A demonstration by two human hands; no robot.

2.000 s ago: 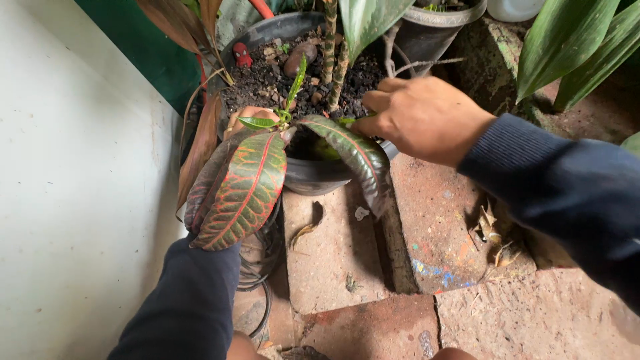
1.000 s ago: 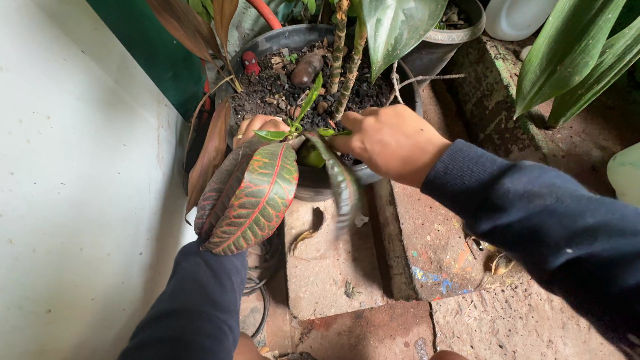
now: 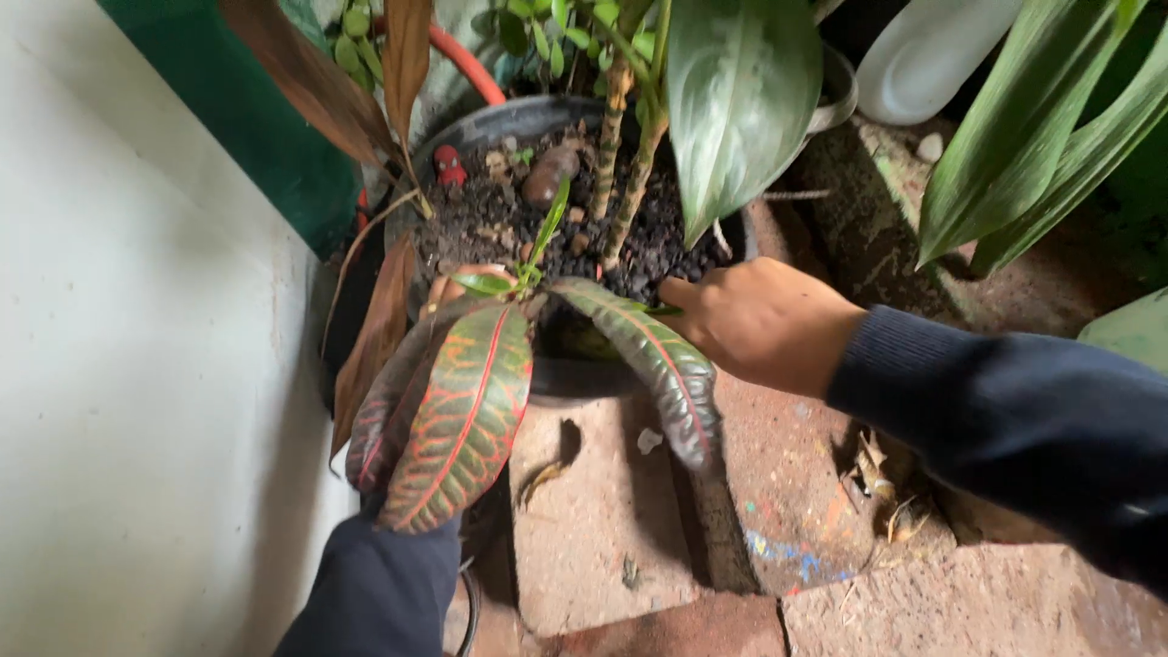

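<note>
A croton plant with red-veined leaves [image 3: 470, 415] leans over the front rim of a round dark plastic pot [image 3: 575, 379]. Dark soil [image 3: 493, 210] fills the pot, and two ringed stems [image 3: 631, 182] stand in it. Most of my left hand [image 3: 470, 285] is hidden behind the croton leaves; a bit of it shows at the soil beside the plant's small shoot. At the pot's right side my right hand [image 3: 762, 319] has its fingers curled down at the soil, close to a croton leaf tip. What its fingertips hold is unclear.
A small red figure [image 3: 449, 166] and a brown stone [image 3: 550, 175] lie on the soil. Dry brown leaves [image 3: 374, 338] hang at the pot's left, near a white panel [image 3: 164, 365]. Bricks [image 3: 598, 520] lie in front. Large green leaves [image 3: 1031, 155] and a white container [image 3: 926, 59] are at right.
My right hand has shifted rightward from beside the croton's shoot toward the pot's right rim. The croton's right leaf, blurred and hanging down a second ago, now spreads out to the right.
</note>
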